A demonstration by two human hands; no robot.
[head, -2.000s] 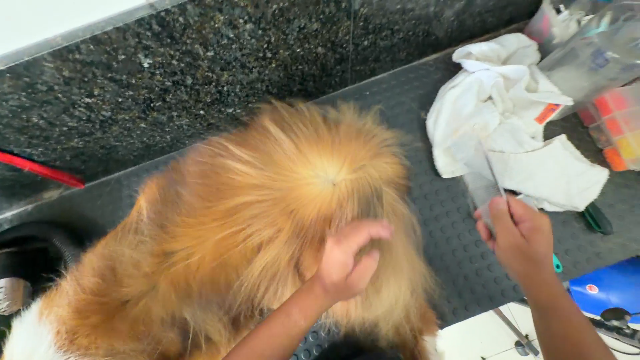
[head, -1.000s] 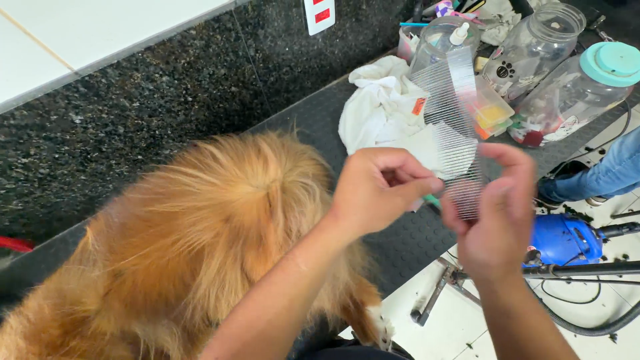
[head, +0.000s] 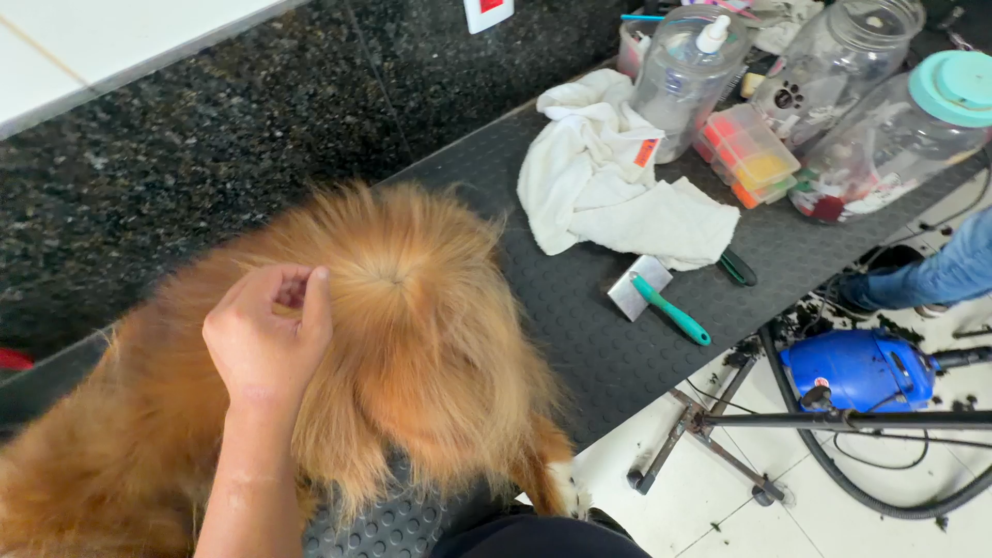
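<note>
A long-haired golden-brown dog (head: 434,341) stands on a black studded rubber table mat, its fur spreading from a pale parting. Over the fur, left of that parting, is my left hand (head: 267,329), fingers curled and thumb raised; whether it pinches hair is hidden. My right hand is outside the frame. To the dog's right lies a slicker brush (head: 669,308) with a teal handle. A crumpled white towel (head: 589,178) rests behind it, with a dark green handle (head: 736,267) partly under its edge. No comb shows.
Beyond the towel stand clear plastic jars (head: 682,85), one with a turquoise lid (head: 957,89), beside a compartment box (head: 748,155). A granite wall (head: 194,147) borders the table. A blue vacuum cleaner (head: 856,368), a wheeled stand (head: 697,422) and a person's jeans leg (head: 930,267) are at right.
The metal comb held between my hands a second ago is out of sight. My left hand has moved left over the dog, and my right hand has left the view.
</note>
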